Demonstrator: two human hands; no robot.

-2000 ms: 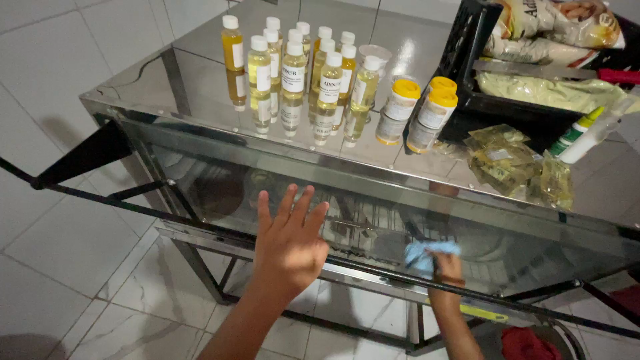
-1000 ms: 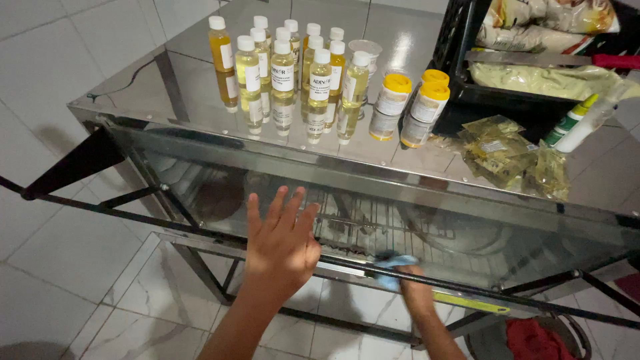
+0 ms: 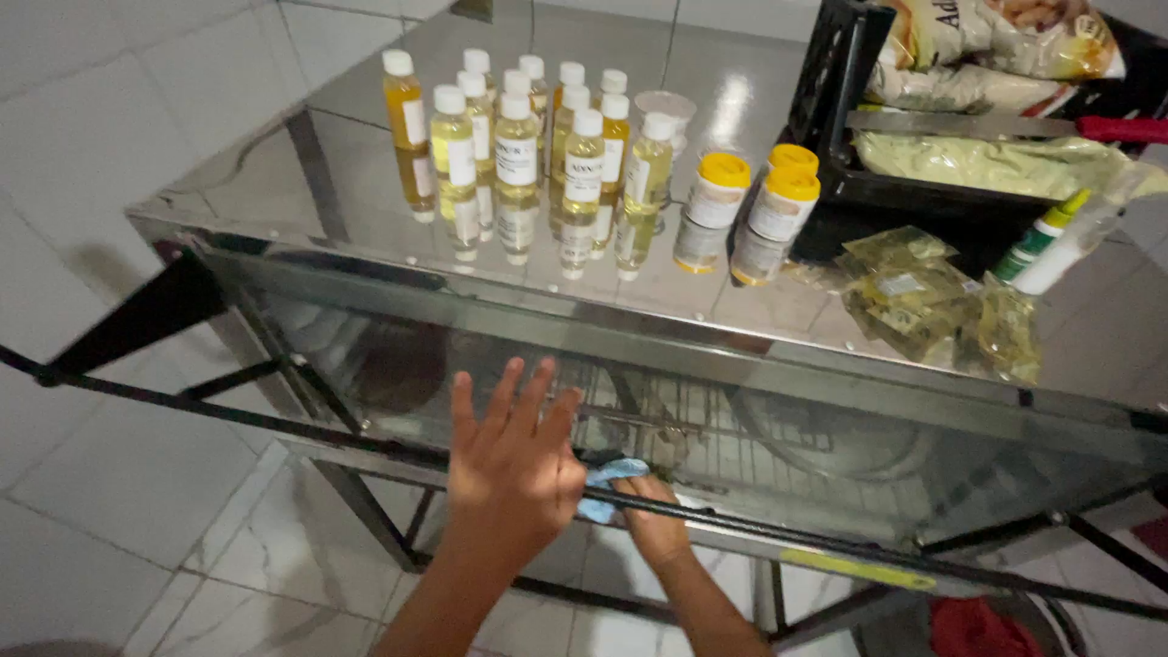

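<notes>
My left hand [image 3: 516, 456] lies with spread fingers against the glass front panel [image 3: 365, 365] of a metal cabinet, holding nothing. Just to its right, my right hand [image 3: 652, 520] grips a light blue cloth [image 3: 607, 484] low at the panel, by the black metal bar [image 3: 776, 522]. Part of the cloth is hidden behind the bar and my left hand. Wire racks [image 3: 712, 447] show dimly through the glass. Above, on the shiny steel top [image 3: 338, 182], stand several bottles [image 3: 584, 169] of yellow and amber liquid with white caps.
Yellow-lidded jars [image 3: 716, 192] stand right of the bottles. A black crate [image 3: 931, 196] holds filled bags and a red-handled knife [image 3: 1004, 125]. Clear plastic packets [image 3: 903, 292] and a green-and-white tube [image 3: 1045, 242] lie before it. A bucket with red cloth [image 3: 981, 630] is on the floor at lower right.
My right hand and the blue cloth have moved left along the lower panel, close to my left hand. My left hand stays spread at the glass.
</notes>
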